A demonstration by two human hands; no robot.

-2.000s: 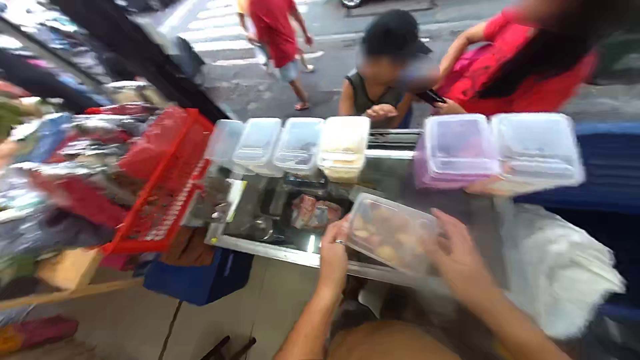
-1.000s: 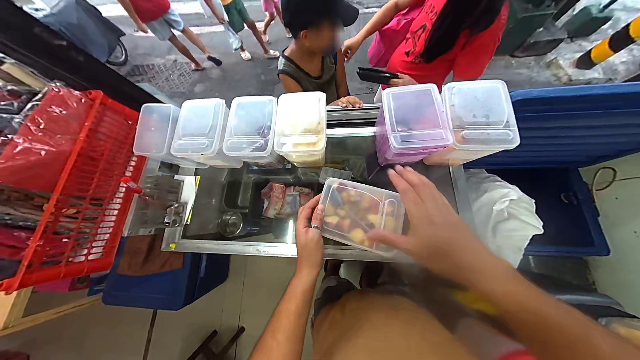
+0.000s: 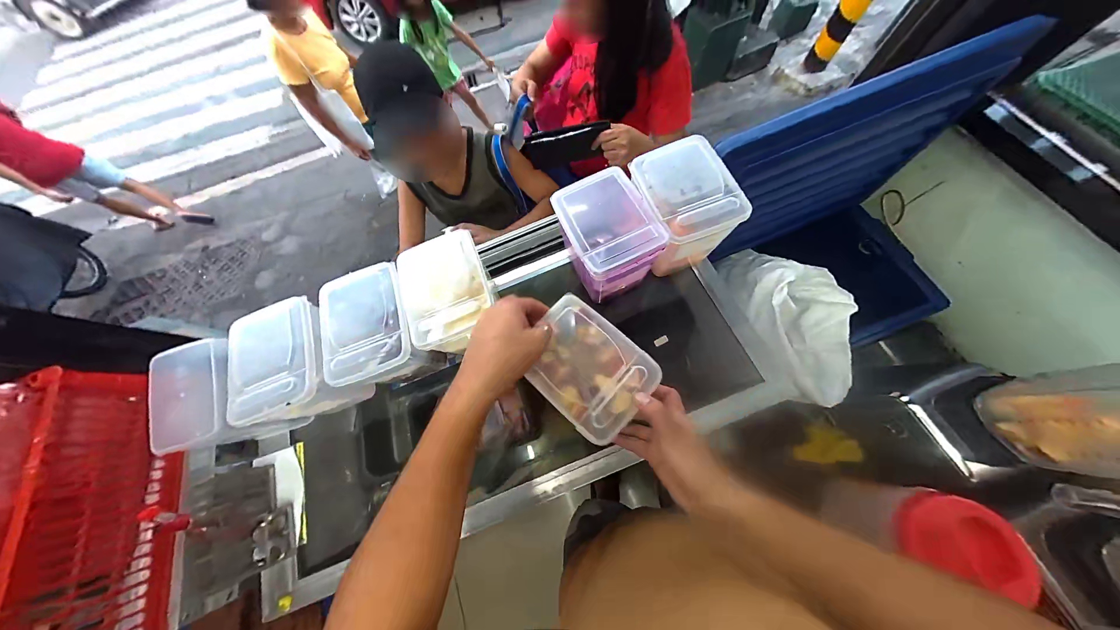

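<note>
Between my two hands is a clear lidded plastic container (image 3: pixel 595 367) with yellowish and reddish pieces inside, tilted over the glass-topped counter (image 3: pixel 700 337). My left hand (image 3: pixel 512 346) grips its upper left edge. At its lower right corner, my right hand (image 3: pixel 665 433) holds on with thumb and fingers. Beyond it stand a container with pale contents (image 3: pixel 444 284), a purple-filled one (image 3: pixel 610 227) and another with an orange-tinged base (image 3: pixel 691 197). Several translucent containers (image 3: pixel 273 359) line the counter's far edge to the left.
A red plastic basket (image 3: pixel 79 490) is at the left. On the right are a white plastic bag (image 3: pixel 792 319), a blue cooler with its lid (image 3: pixel 875 114) raised, and a red round lid (image 3: pixel 971 547). A person in a black cap (image 3: pixel 402 87) leans at the counter's far side.
My right hand was spread over the container's right side one second ago; now it grips the lower corner. My left hand has shifted to the upper left edge. The view has turned.
</note>
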